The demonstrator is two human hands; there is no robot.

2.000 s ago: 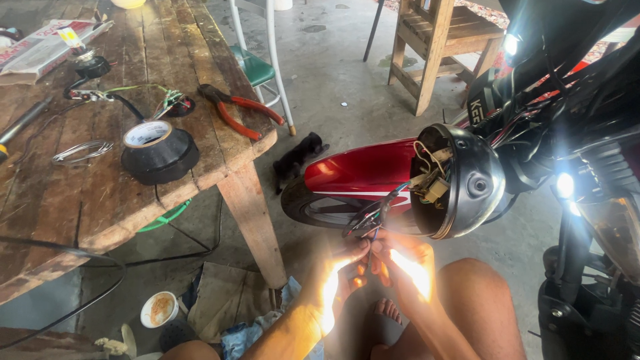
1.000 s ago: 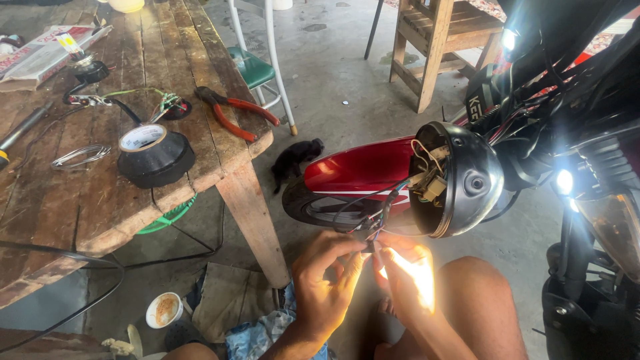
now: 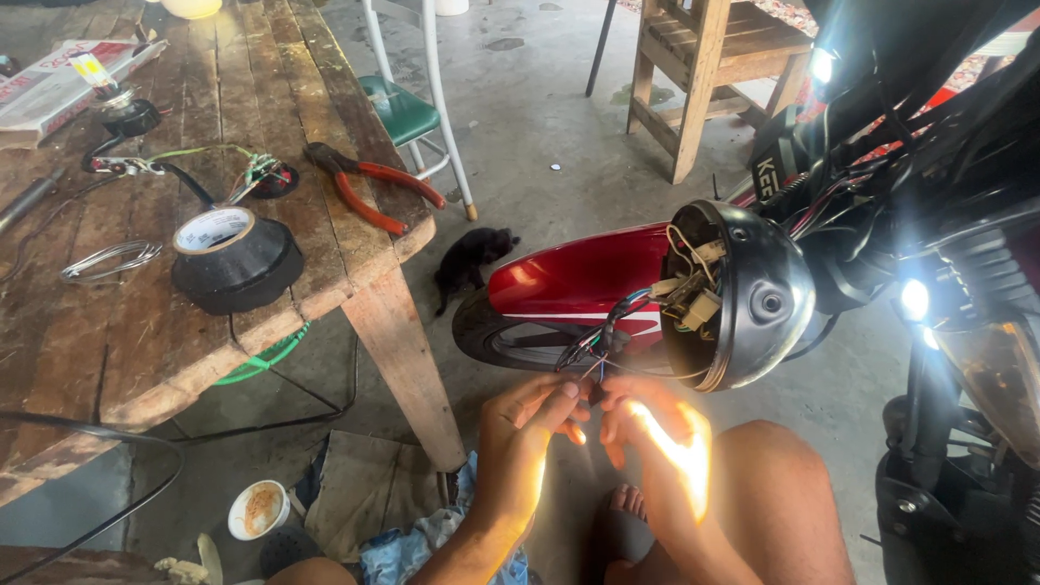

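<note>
My left hand (image 3: pixel 528 426) pinches thin wires at the end of a wiring bundle (image 3: pixel 605 333), below the open motorcycle headlight shell (image 3: pixel 747 292). Close beside it, my right hand (image 3: pixel 658 439) holds a small dark piece (image 3: pixel 598 395) at the wires, perhaps a connector or tape; which cannot be told. Bright light falls on both hands. Pale plastic connectors (image 3: pixel 699 309) and wires fill the shell. On the wooden table lie a roll of black tape (image 3: pixel 244 264), red-handled pliers (image 3: pixel 374 191), a coil of wire (image 3: pixel 110 260) and a lit bulb in a socket (image 3: pixel 126 114).
The wooden table (image 3: pixel 252 122) stands at left, its leg (image 3: pixel 406 366) near my left arm. A black puppy or kitten (image 3: pixel 471 260) is by the front wheel under the red fender (image 3: pixel 577 268). A bowl (image 3: pixel 258 510), cardboard (image 3: pixel 361 487) and cloth (image 3: pixel 406 556) lie low left.
Both hands stay at the wires below the headlight shell, with the fingers slightly shifted. The small black animal has turned its head and moved a little.
</note>
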